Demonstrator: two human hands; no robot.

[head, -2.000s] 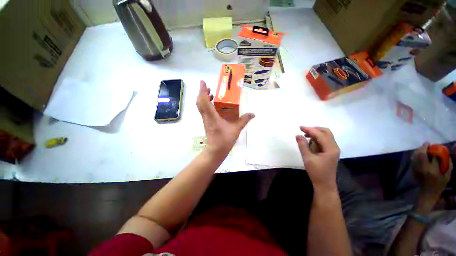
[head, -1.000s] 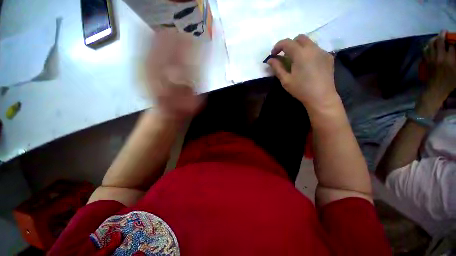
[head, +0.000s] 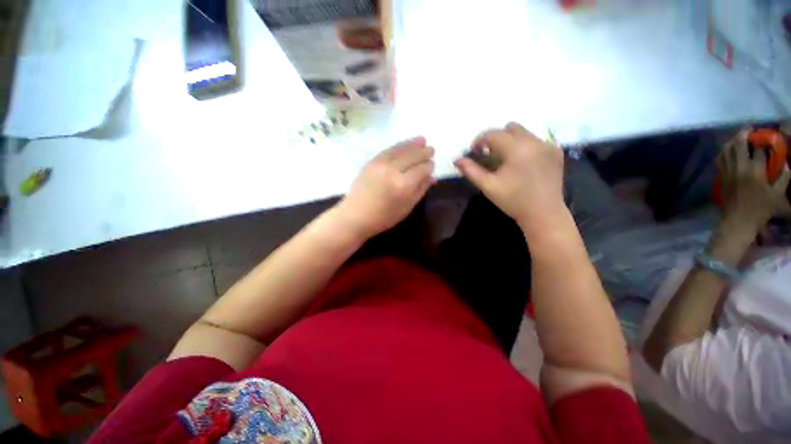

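Note:
My right hand (head: pixel 520 173) is over the front edge of the white table (head: pixel 199 165) with a small dark hand tool (head: pixel 484 158) between thumb and fingers; most of the tool is hidden. My left hand (head: pixel 390 186) is just left of it at the same edge, fingers curled together; whether it pinches anything small cannot be told. A retail box (head: pixel 334 48) with product pictures lies beyond my left hand, cut off by the top edge. A patch of small dark dots (head: pixel 325 126) lies on the table between box and left hand.
A smartphone (head: pixel 211 43) and a white paper sheet (head: pixel 74 78) lie at the left, with a yellow-green item (head: pixel 35 181) near the edge. A red-orange stool (head: pixel 69 368) stands on the floor. A neighbor's hands (head: pixel 746 178) hold an orange-red item (head: pixel 768 149) at the right.
My left hand has moved right and stopped beside my right hand, clear of the box. My right hand has lowered slightly and keeps the tool. The view has shifted.

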